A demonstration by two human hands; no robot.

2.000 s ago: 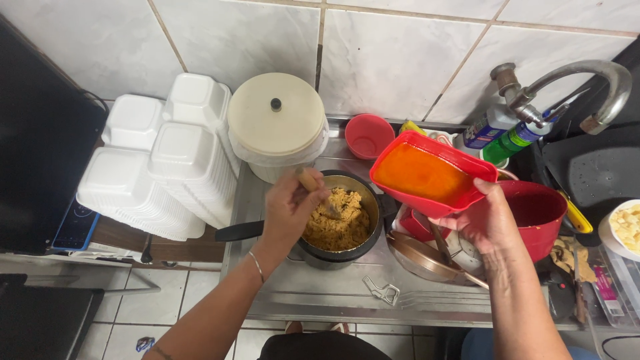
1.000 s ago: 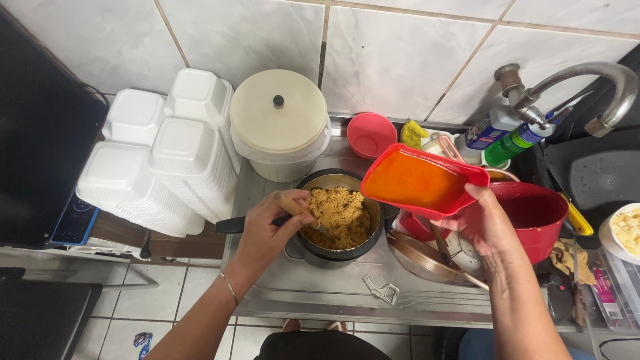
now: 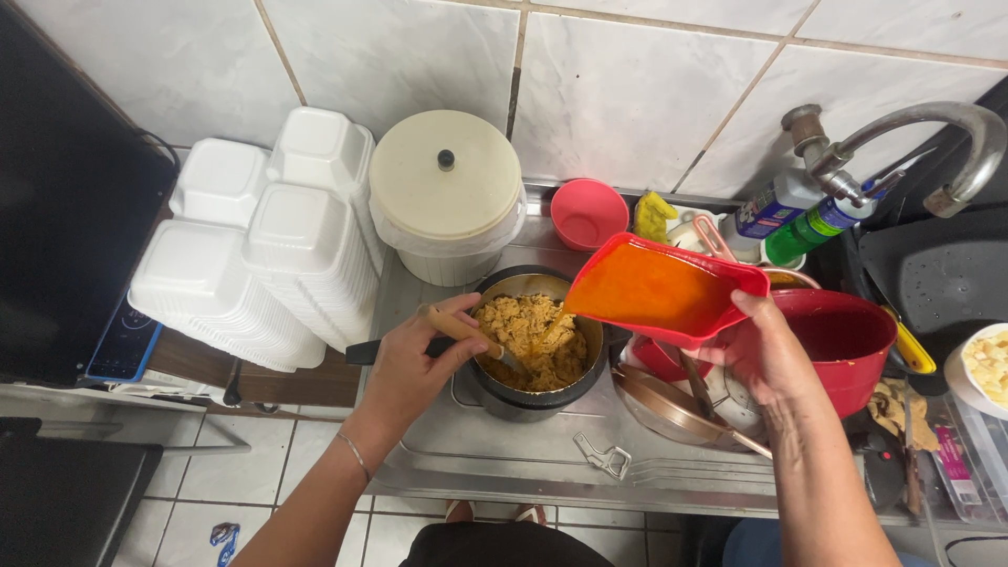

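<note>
My left hand (image 3: 425, 354) grips the wooden handle of a utensil (image 3: 465, 331), whose metal end rests in crumbly golden-brown food (image 3: 543, 331) in a dark pot (image 3: 535, 402). My right hand (image 3: 764, 346) holds a red plastic container (image 3: 693, 337) of orange liquid (image 3: 654, 287), tilted left with its corner over the pot's right rim. A thin stream runs from that corner onto the food. The pot's black handle (image 3: 362, 353) points left, passing behind my left hand. What the metal end of the utensil looks like is partly hidden by the food.
Stacked white foam containers (image 3: 307, 228) stand left, beside a lidded white bin (image 3: 445, 177). Behind are a pink bowl (image 3: 589, 213) and bottles under a metal faucet (image 3: 906, 150). A red pot (image 3: 850, 378) and a pan (image 3: 661, 405) lie right; a metal can opener (image 3: 602, 457) lies in front.
The red container has moved left and tipped over the pot, and liquid now runs from its corner. My left hand still holds the wooden-handled utensil in the food.
</note>
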